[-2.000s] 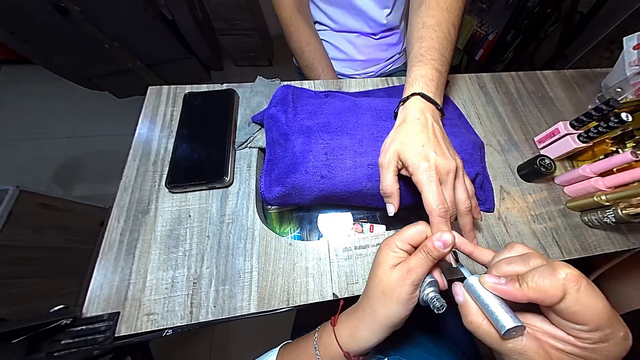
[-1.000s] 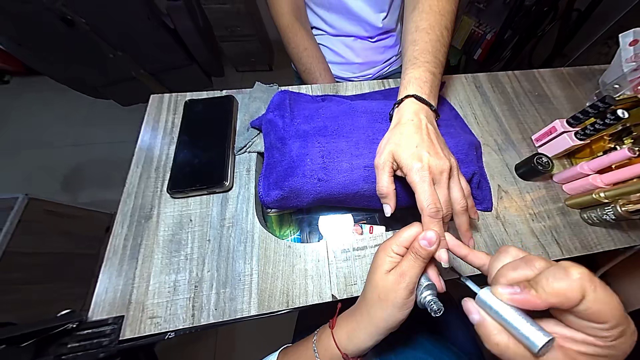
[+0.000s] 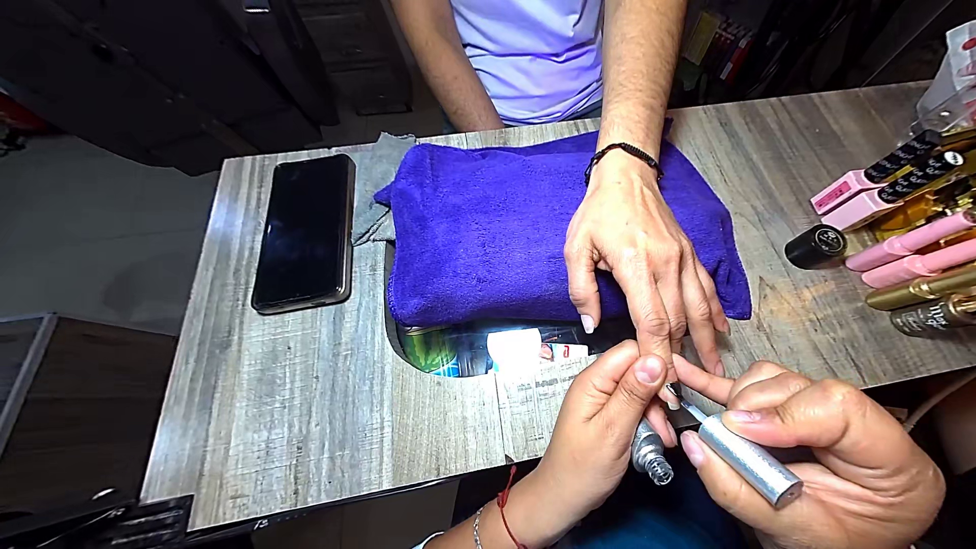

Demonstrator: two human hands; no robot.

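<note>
My left hand [image 3: 602, 427] grips a small silver nail polish bottle [image 3: 650, 454], its threaded neck uncapped and pointing down toward me, while its thumb and index finger pinch a finger of the other person's hand [image 3: 640, 244]. Between the thumb and fingers of my right hand [image 3: 823, 450] is the silver cap [image 3: 751, 460] with its brush [image 3: 692, 408]; the brush tip is at that finger's nail, where a dark spot shows. The person's wrist, wearing a black braided bracelet [image 3: 625, 157], rests on a purple towel-covered cushion [image 3: 488, 236].
A black phone [image 3: 305, 232] lies left on the wood-grain table [image 3: 282, 412], beside a grey cloth [image 3: 379, 183]. Pink and gold cosmetic tubes [image 3: 915, 267] and a black-capped bottle [image 3: 816, 245] stand or lie at the right. Behind the cushion's near edge is a cut-out with packages [image 3: 457, 352].
The brush in my right hand moved slightly away from the held finger, then back to its nail. My left hand keeps its hold on the bottle and finger.
</note>
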